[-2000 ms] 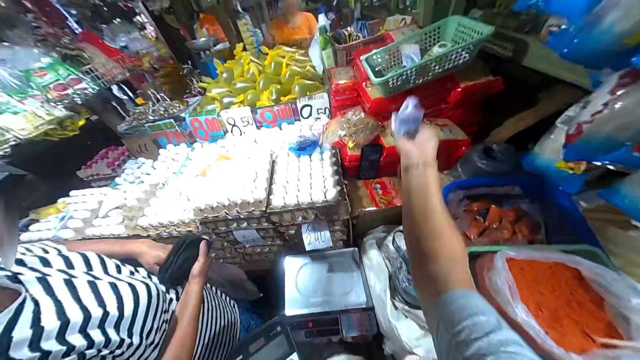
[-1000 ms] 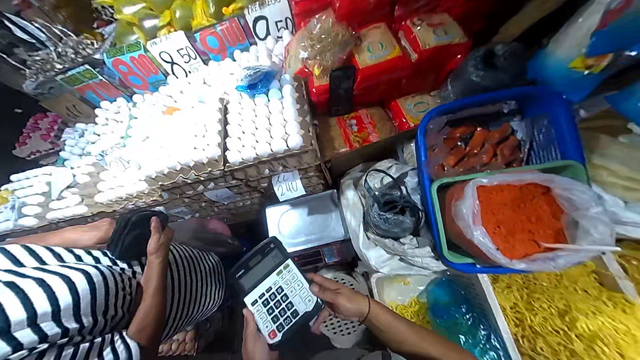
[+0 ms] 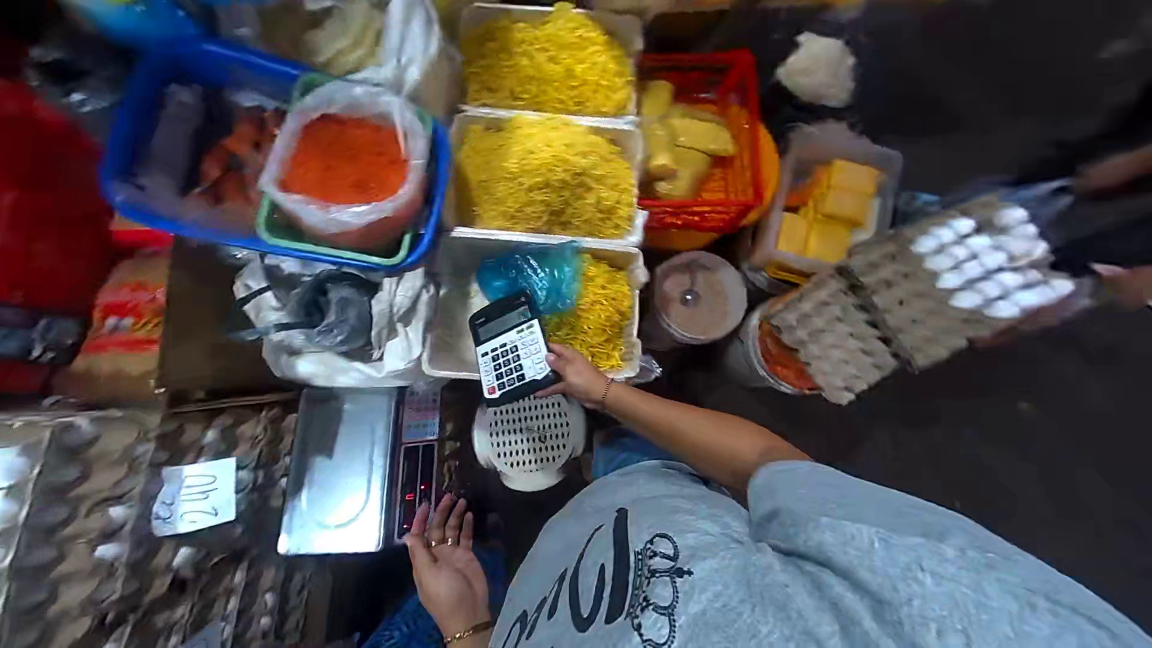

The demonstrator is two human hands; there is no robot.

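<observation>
My right hand (image 3: 580, 376) grips the lower right edge of a black and white desk calculator (image 3: 511, 346), tilted over the nearest tub of yellow noodles (image 3: 601, 315). A blue plastic bag (image 3: 531, 274) lies in that tub, just beyond the calculator. My left hand (image 3: 448, 556) is palm up with its fingers apart and nothing in it, wearing a ring and a bracelet. It is beside the lower end of a weighing scale's display panel (image 3: 416, 486). The scale's metal pan (image 3: 340, 468) is bare. A white perforated plastic stool (image 3: 529, 436) stands under the calculator.
Egg trays (image 3: 81, 531) with a handwritten price card are at left. Beyond are a blue basin (image 3: 225, 236), a bag of orange-red crumbs (image 3: 349, 162) and a red basket (image 3: 697, 211). At right, another person's hand (image 3: 1125, 283) is by a part-filled egg tray (image 3: 985, 261) over a bucket.
The view has swung far to the right. My left hand, on the calculator one second ago, has let go of it. My right hand still holds it.
</observation>
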